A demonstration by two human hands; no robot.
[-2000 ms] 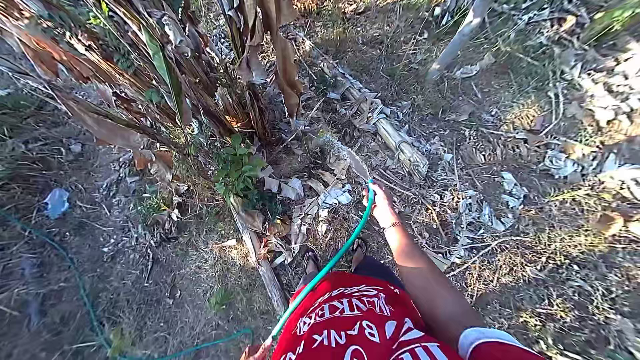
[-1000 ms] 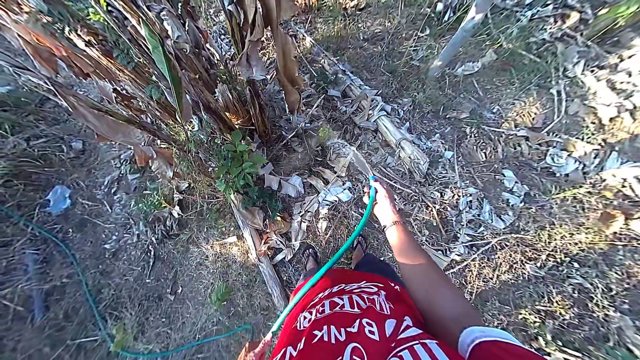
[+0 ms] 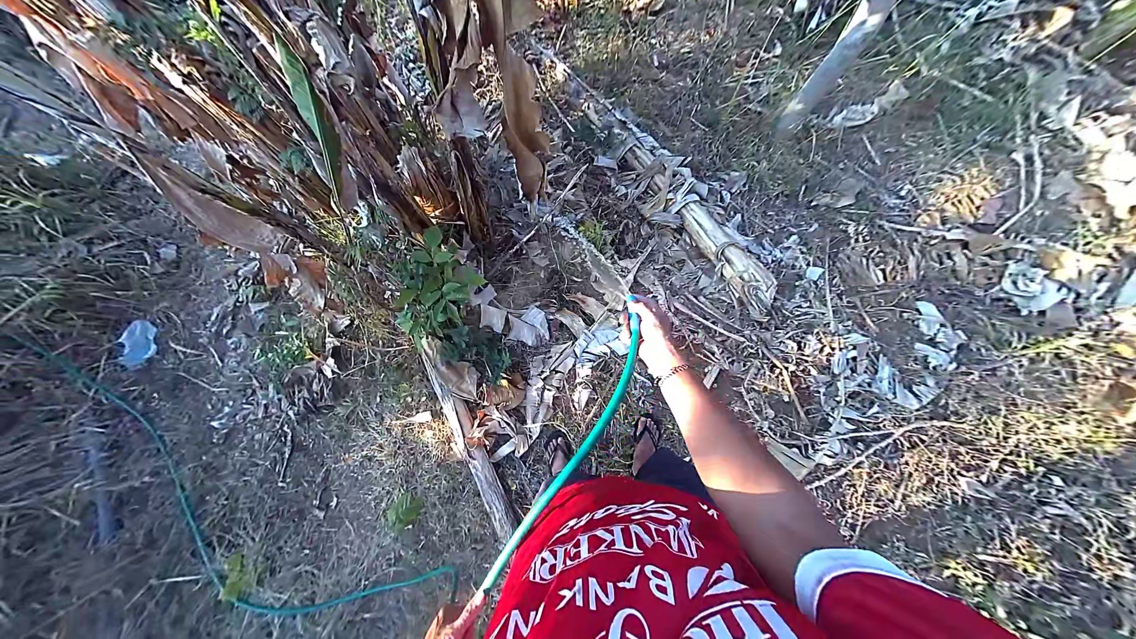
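My right hand [image 3: 655, 335] is closed around the end of a green garden hose [image 3: 596, 432], just below its blue tip. Water sprays from the tip up and to the left, toward the base of a clump of banana plants [image 3: 373, 151] with dry brown leaves. At the bottom edge, my left hand [image 3: 457, 619] is partly cut off by the frame and holds the hose lower down, beside my red shirt. Between the hands the hose runs in a gentle curve. A leafy green plant [image 3: 437, 288] grows at the foot of the clump, left of the spray.
A fallen trunk [image 3: 701, 226] lies beyond my right hand, and a wooden pole [image 3: 466, 435] lies left of my feet. More hose snakes over the ground at left, near a scrap of clear plastic [image 3: 138, 343]. A thin pale trunk [image 3: 834, 67] stands at upper right. Dry leaves litter the soil.
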